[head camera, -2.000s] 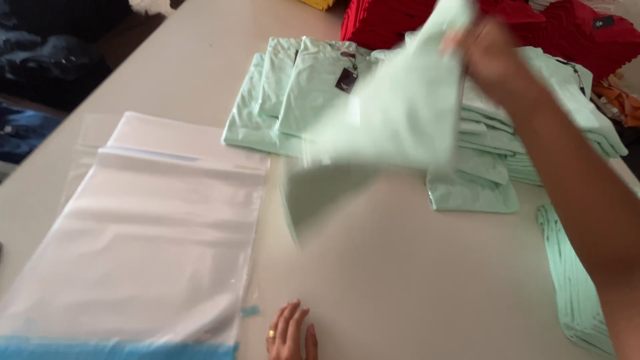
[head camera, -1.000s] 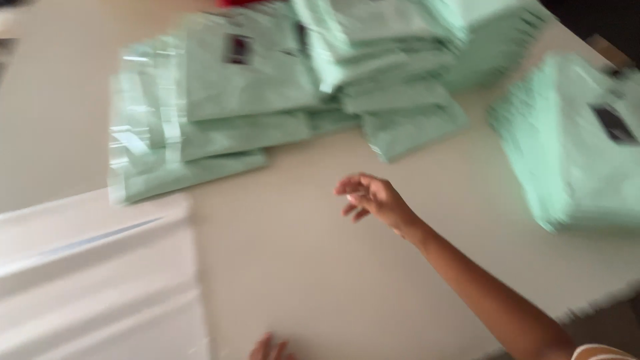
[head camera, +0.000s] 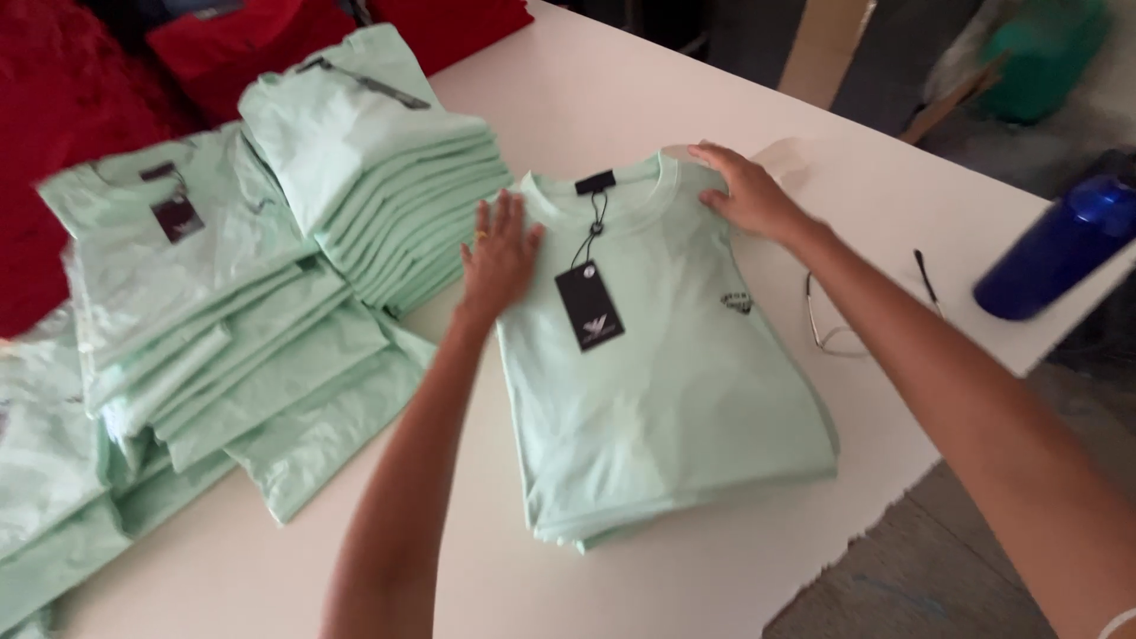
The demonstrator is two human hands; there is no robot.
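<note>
A stack of folded mint-green T-shirts (head camera: 674, 390) lies on the white table, collar away from me. The top shirt has a black hang tag (head camera: 590, 306) on a cord and a small dark chest print. My left hand (head camera: 504, 257), with a ring on one finger, rests with fingers spread at the stack's left shoulder. My right hand (head camera: 750, 191) is at its right shoulder, thumb and fingers apart. Neither hand is seen gripping the cloth. Left of the stack stand another pile of folded mint-green shirts (head camera: 399, 195) and shirts in clear plastic bags (head camera: 204, 231).
Red garments (head camera: 53, 169) are heaped at the far left. Eyeglasses (head camera: 834, 342) and a blue bottle (head camera: 1056, 248) are on the table to the right. The table's edge (head camera: 852, 541) runs along the right, with floor below.
The view has swung right, away from the white plastic bags. My right hand, over bare table a second ago, is now at the shirt stack, and my left hand is at its other shoulder.
</note>
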